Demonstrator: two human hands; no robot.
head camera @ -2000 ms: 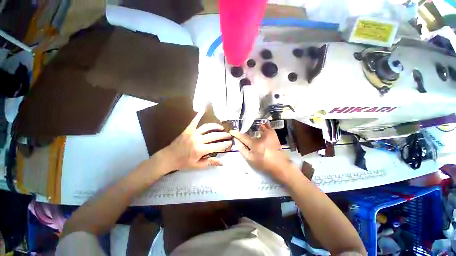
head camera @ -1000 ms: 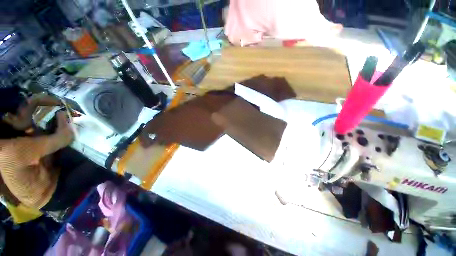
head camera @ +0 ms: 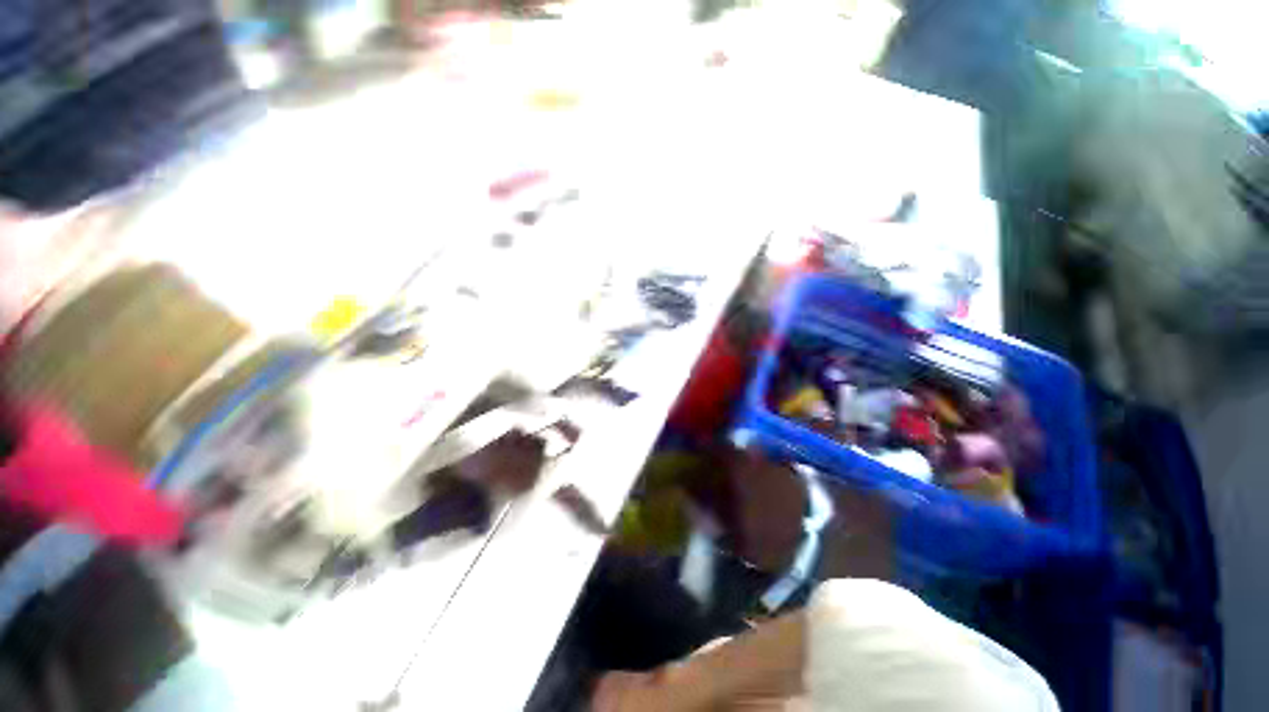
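Observation:
The view is badly blurred. The white sewing machine (head camera: 362,431) lies at the left and centre. Brown fabric scraps (head camera: 508,466) bunch under its arm. A small brown offcut (head camera: 580,509) lies beside them near the table's front edge. The pink tool holder (head camera: 98,480) is at the far left. My right sleeve (head camera: 905,654) and part of the bare forearm show at the bottom edge; no hand can be made out at its end. My left hand is not in view. The brown cut panels cannot be made out.
A blue plastic crate (head camera: 926,480) with mixed coloured scraps stands right of the white table (head camera: 557,598). A tangled dark bundle (head camera: 668,295) lies on the table. Dark and coloured cloth hangs below the table edge. Blurred greenish and grey shapes are at the far right.
The view has swung far to the right, so the crate is now central and the other worker is gone from sight. My forearm has come in at the bottom.

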